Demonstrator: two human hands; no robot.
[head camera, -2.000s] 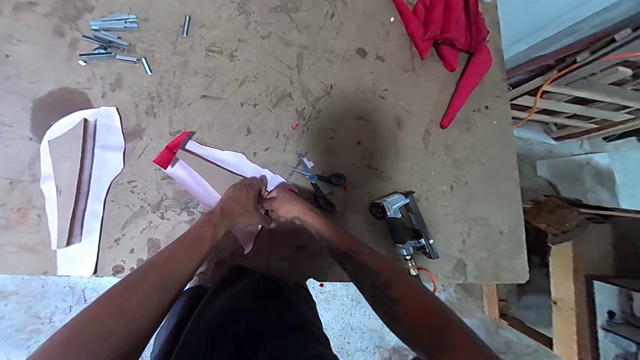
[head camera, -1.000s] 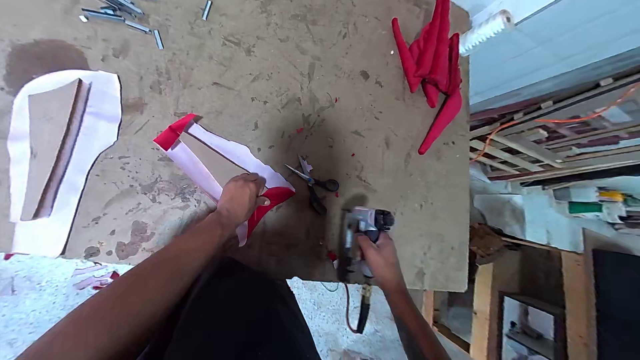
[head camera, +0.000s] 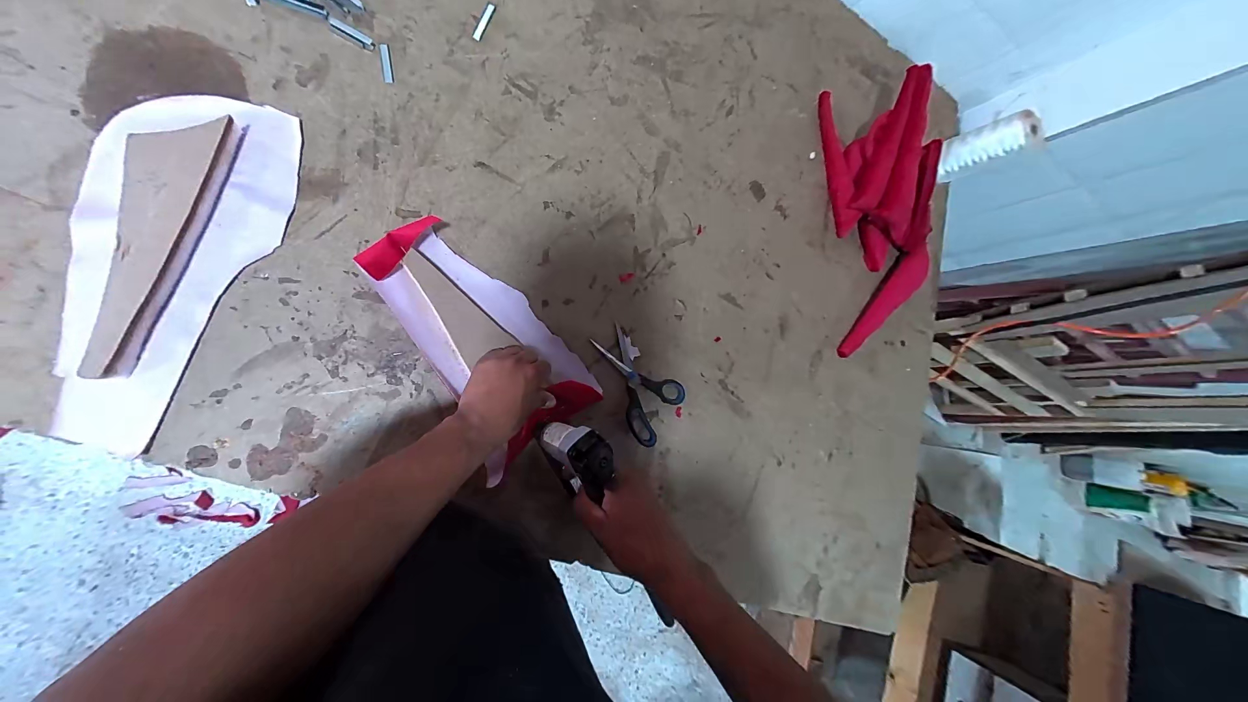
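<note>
My left hand (head camera: 504, 392) presses folded fabric down on a tapered board (head camera: 463, 312) lying on the work table. The fabric is red with a pale backing (head camera: 421, 327), and its edges are turned over the board. In my right hand (head camera: 629, 522) is a pneumatic stapler (head camera: 577, 453), its head at the red fold at the board's near end, close to my left fingers. Whether its nose touches the fabric is hidden. Just right of the fabric lie scissors (head camera: 639, 385) with dark handles, blades partly apart.
Tapered boards (head camera: 161, 234) rest on pale-backed fabric (head camera: 263, 175) at the left. Strips of staples (head camera: 351, 34) lie at the table's far side. Padded red fabric pieces (head camera: 882, 185) are at the right. Fabric scraps (head camera: 210, 507) lie on the floor; wooden frames (head camera: 1033, 375) stand beyond the table (head camera: 780, 468).
Two seconds ago both hands were on the fabric and the stapler lay on the table. My right hand took it up and has brought it left to the folded fabric.
</note>
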